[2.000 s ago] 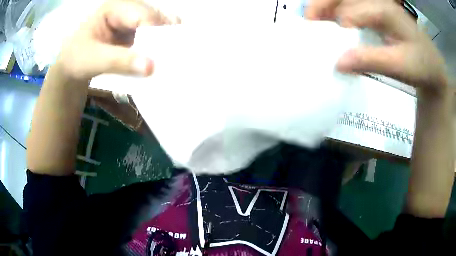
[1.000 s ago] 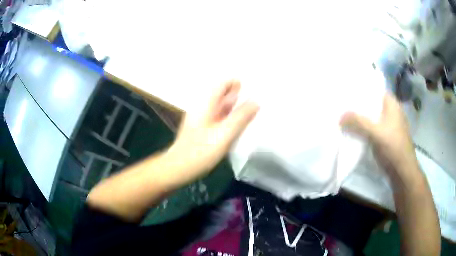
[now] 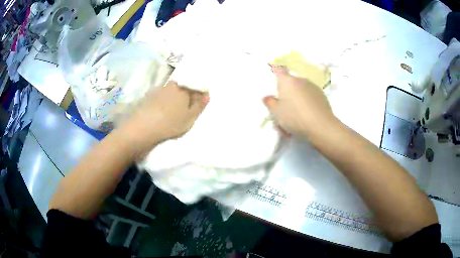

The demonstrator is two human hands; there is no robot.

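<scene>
A pile of white fabric [image 3: 217, 136] lies at the left part of the white sewing table, its lower edge hanging over the front edge. My left hand [image 3: 171, 111] grips the fabric at its left side, fingers curled and partly blurred. My right hand [image 3: 297, 103] is at the fabric's right side, thumb and fingers bent onto it; whether it pinches the cloth is blurred. A pale yellow piece [image 3: 302, 66] lies on the table just beyond my right hand.
A clear plastic bag with white contents [image 3: 113, 80] is at the left. The sewing machine [image 3: 446, 101] and its metal plate [image 3: 403, 123] are at the right. A printed ruler [image 3: 343, 217] runs along the front edge. A grey-white side surface [image 3: 43, 146] is at lower left.
The view has swung left, showing the bag, ruler and machine. The fabric, earlier held up spread between both hands, is now lower and bunched at the table's left. My hands have moved closer together.
</scene>
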